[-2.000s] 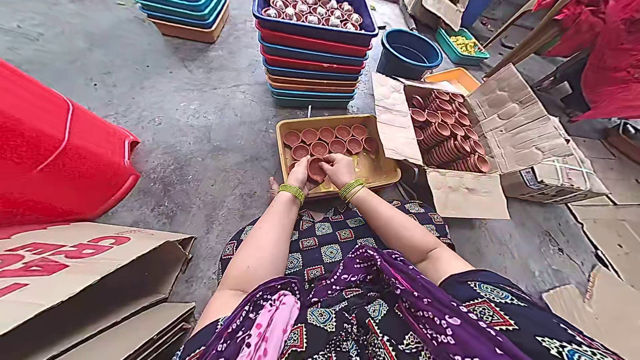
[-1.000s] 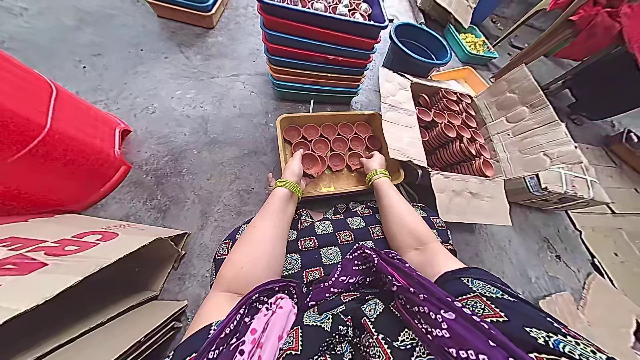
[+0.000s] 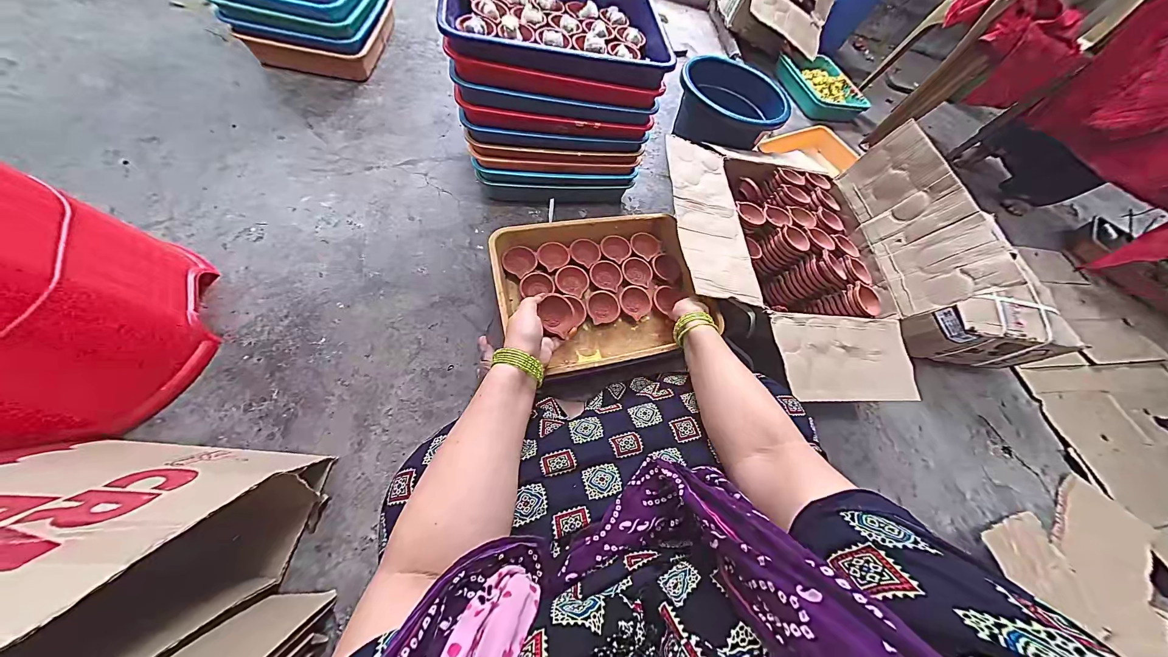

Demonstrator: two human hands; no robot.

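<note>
A yellow-brown plastic tray lies before me with rows of small clay diya lamps in it. My left hand holds a clay diya over the tray's near left part, with at least one more diya right behind it. At the right end of the nearest row, my right hand has its fingers on another diya; part of that hand is hidden by the wrist and bangles. The tray's near strip shows a yellowish, bare bottom.
An open cardboard box of stacked diyas adjoins the tray's right side. Behind the tray stand stacked coloured trays, the top one holding filled diyas. A blue tub is behind the box. Red plastic furniture and a cardboard carton are at left.
My hands, close together over the tray two seconds ago, are now apart at its left and right. The nearest row has more diyas than then.
</note>
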